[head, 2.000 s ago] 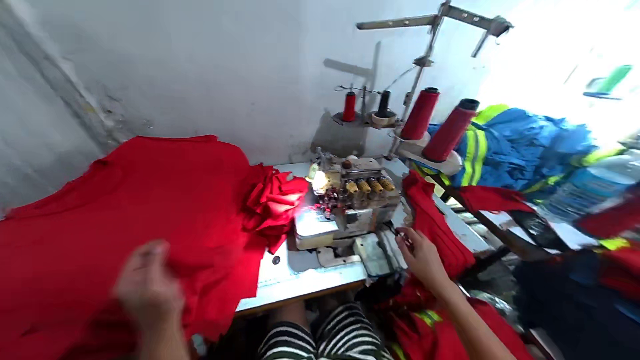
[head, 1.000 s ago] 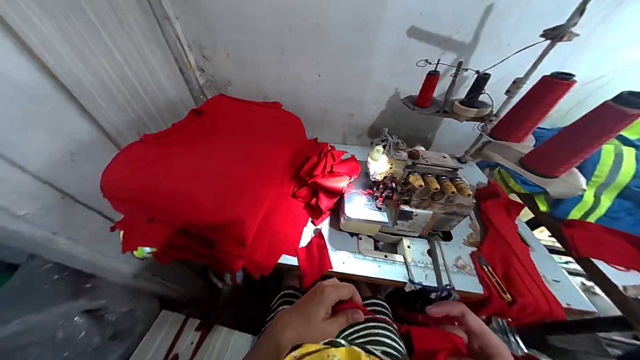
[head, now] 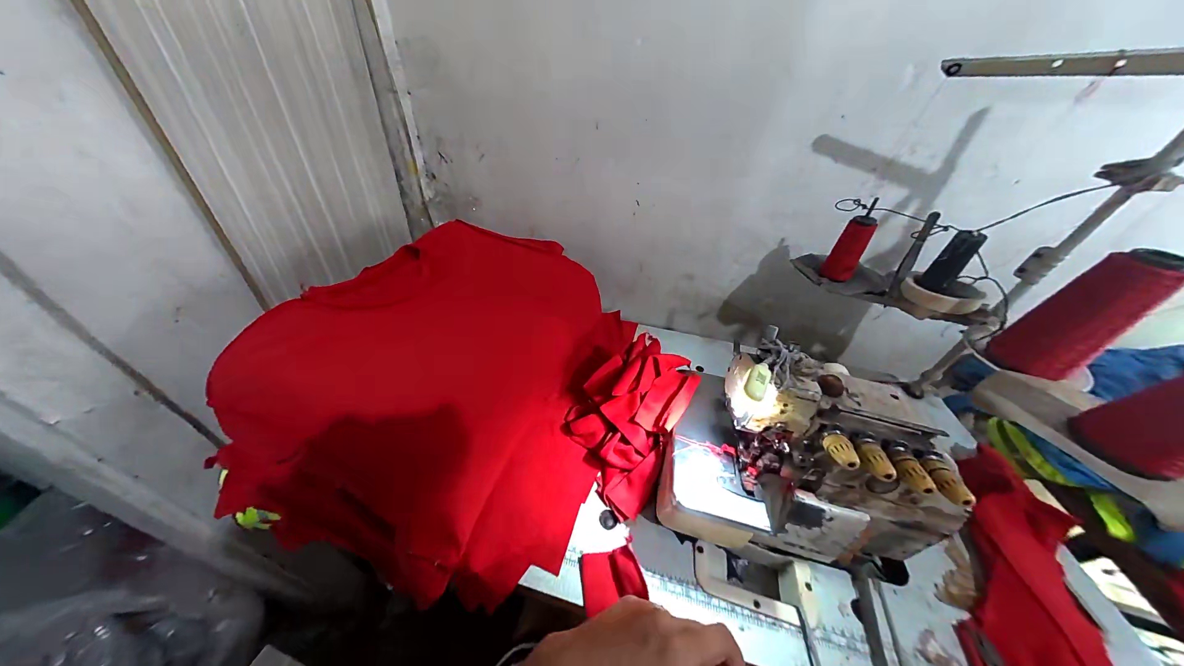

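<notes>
One hand, which looks like my left hand (head: 638, 636), shows at the bottom edge, back up, beside a narrow strip of red fabric (head: 613, 575) at the table's front edge. Its fingertips are hidden, so its hold on the strip cannot be made out. My right hand is out of the picture. Behind the strip a heap of red fabric strips (head: 634, 407) lies against a large pile of red cut fabric (head: 444, 370). Right of the heap stands an overlock sewing machine (head: 814, 462) with its lamp lit and yellow tension dials (head: 874, 455).
A thread stand holds a small red spool (head: 848, 248), a black spool (head: 953, 262) and large red thread cones (head: 1087, 313) at the right. More red fabric (head: 1027, 555) lies right of the machine. A wall stands behind the table. Clear plastic sheeting (head: 139, 592) is at the lower left.
The view has swung left. A second ago both hands showed at the bottom, near red fabric; now only one hand shows. Two seconds ago the right hand was at the machine's front.
</notes>
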